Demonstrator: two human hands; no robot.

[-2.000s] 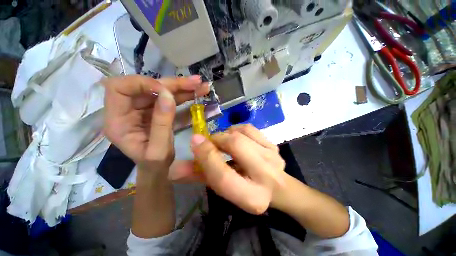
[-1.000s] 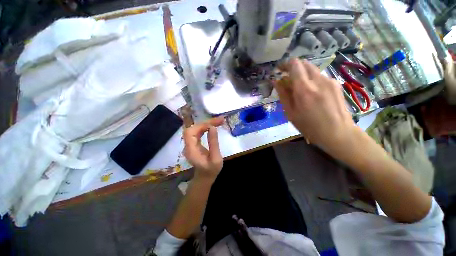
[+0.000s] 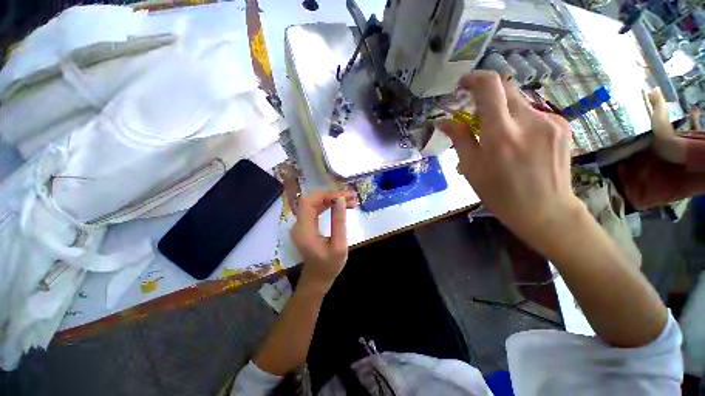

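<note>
The overlock machine (image 3: 441, 42) stands at the top centre, with its shiny flat cloth plate (image 3: 321, 77) at the left. My right hand (image 3: 518, 147) is shut on the screwdriver, whose yellow handle (image 3: 466, 119) shows at the fingertips, right of the needle area (image 3: 398, 104). The fingers hide most of the tool. My left hand (image 3: 321, 236) is near the table's front edge, left of the blue block (image 3: 402, 184). Its thumb and forefinger are bent close together. Whether they pinch something tiny cannot be told.
A black smartphone (image 3: 220, 219) lies on the table at the left, beside a large heap of white fabric (image 3: 131, 116). Red scissor handles show partly behind my right hand. Another person's hand and arm (image 3: 666, 135) are at the right edge. A blue object (image 3: 589, 100) lies behind the machine's right side.
From the earliest frame, my hands have moved apart, the right one with the screwdriver to the machine's right side. Since the second frame the view has shifted slightly, and another person's arm shows more at the right.
</note>
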